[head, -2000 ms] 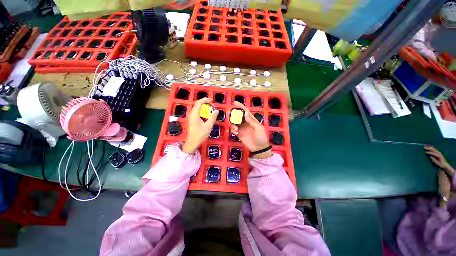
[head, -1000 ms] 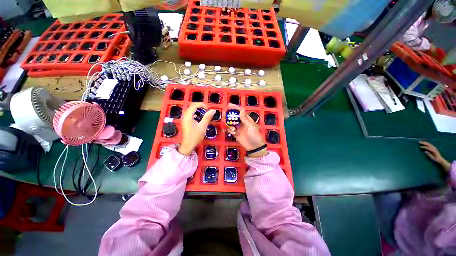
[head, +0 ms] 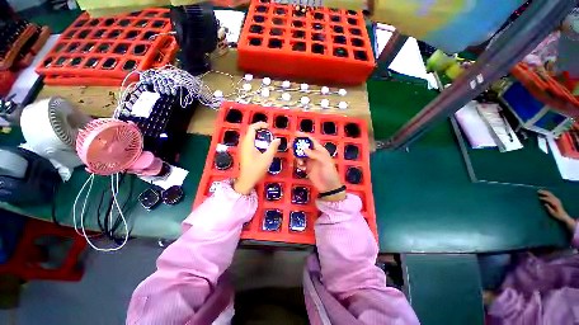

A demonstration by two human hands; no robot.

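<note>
My left hand [head: 254, 160] holds a smartwatch unit [head: 263, 139] between finger and thumb; its screen shows pale light on dark. My right hand [head: 321, 166] holds a second smartwatch unit [head: 302, 147], its dark blue screen lit with a white pattern. Both hands are above the upper middle of the red-orange working tray [head: 370, 216]. Dark watch units sit in its pockets, some with faintly lit screens. My hands and sleeves hide part of the tray.
Stacked trays [head: 305, 64] stand behind, with white charging cables [head: 286, 96] before them. At left are a pink fan [head: 109, 146], a white fan [head: 54, 130], a black hub [head: 152, 120] and two loose watches [head: 161, 197]. A metal post [head: 470, 79] slants at right. Another person's hand [head: 555, 206] is at far right.
The screens in both hands went from yellow to dark with small patterns; the left one now shows a pale patch, the right one a white pattern. Both hands keep their grip over the tray.
</note>
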